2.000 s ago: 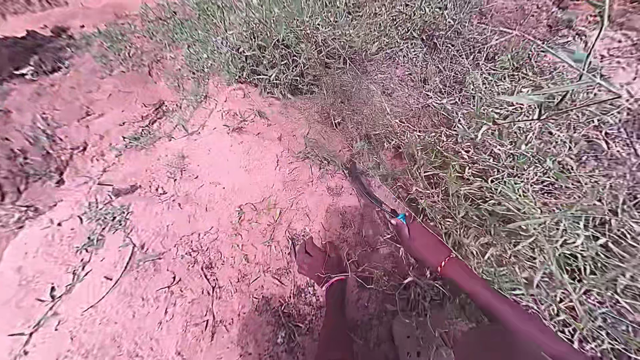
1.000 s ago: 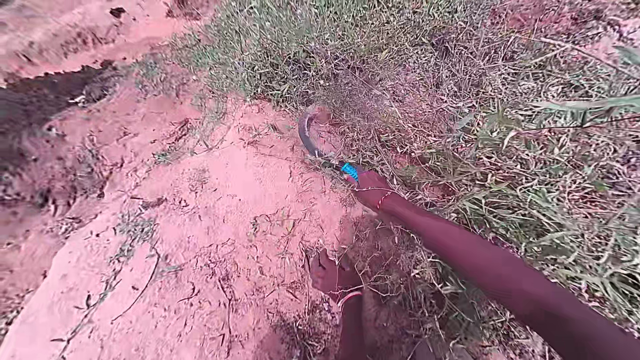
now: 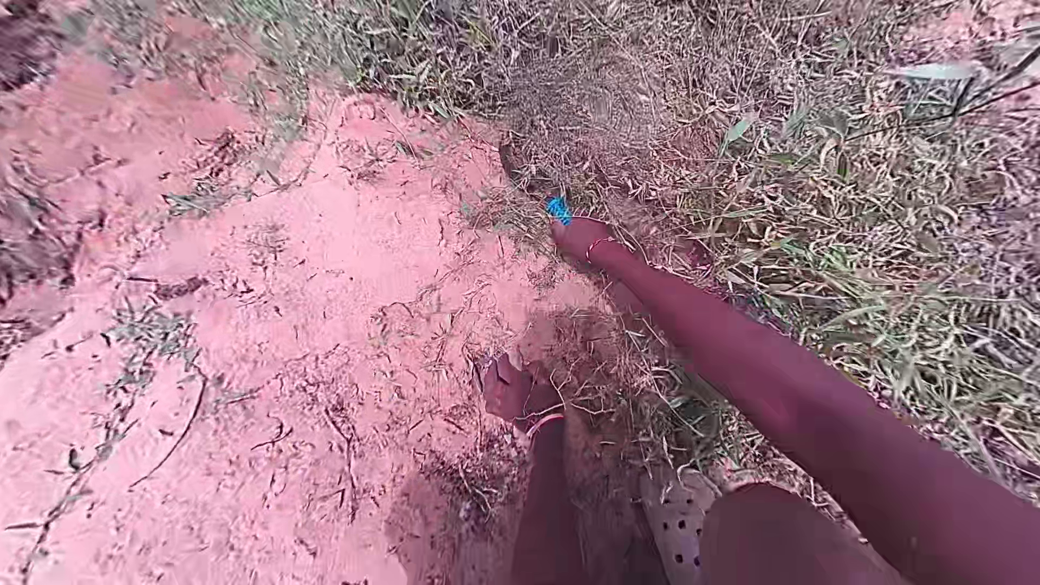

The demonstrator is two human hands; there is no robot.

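Observation:
My right hand is closed around the blue-wrapped handle of a sickle at the edge of the grass. Its dark blade is only partly visible, blending into dry grass beyond the handle. Lower and to the left, my left hand rests low over the reddish soil with its fingers curled. Thin dry stems lie around that hand; whether it grips any of them is unclear. Each wrist wears a thin band.
Reddish bare soil with scattered twigs and weeds spreads to the left. Matted grass covers the right and top. A perforated shoe and a knee are at the bottom, beside my right forearm.
Over the last second the curved sickle blade, plainly seen over bare soil before, has moved into the dry grass edge. My left hand stays low by the soil.

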